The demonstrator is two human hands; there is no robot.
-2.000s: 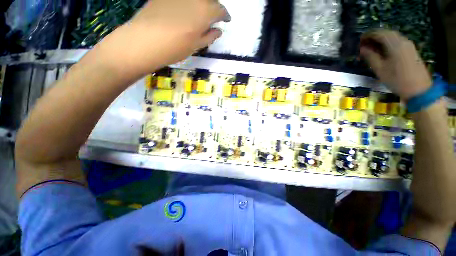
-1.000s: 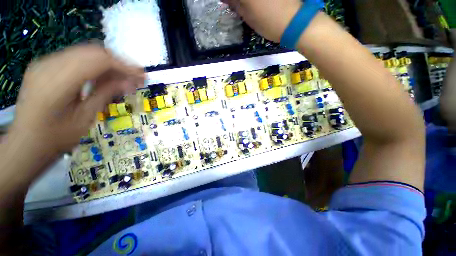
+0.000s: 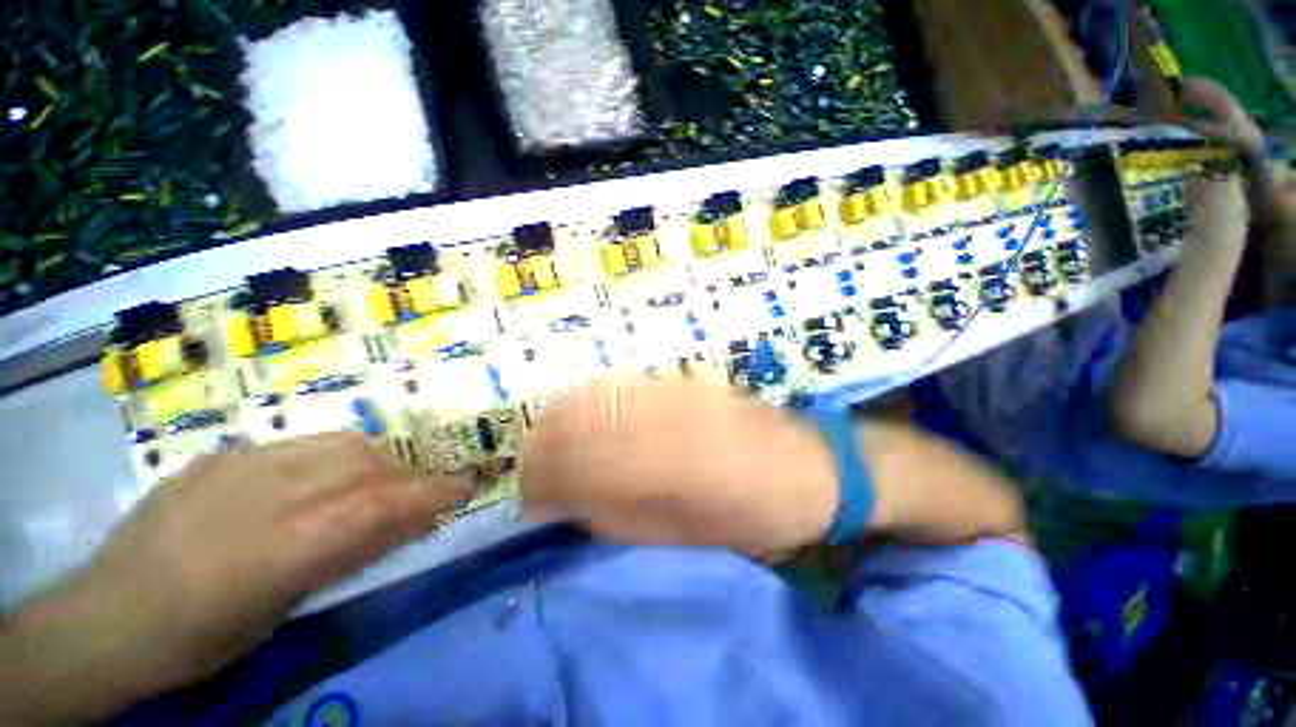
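The pale circuit board panel lies across in front of me in a long row of repeated boards. Yellow blocks and black blocks stand along its far edge, with small blue parts mid-board. My left hand and my right hand, with a blue strap on the wrist, are both over the near edge of the boards. Their fingertips are close together above one board. The fingertips are blurred, and whether they pinch any small part cannot be told.
Beyond the rail sit a bin of white parts, a bin of clear-greyish parts, and black trays of green components on both sides. Another person's arm reaches the line at the right.
Both hands have come down from beyond and above the boards to the near edge, close together. The view has shifted right, showing more boards and the other person's arm.
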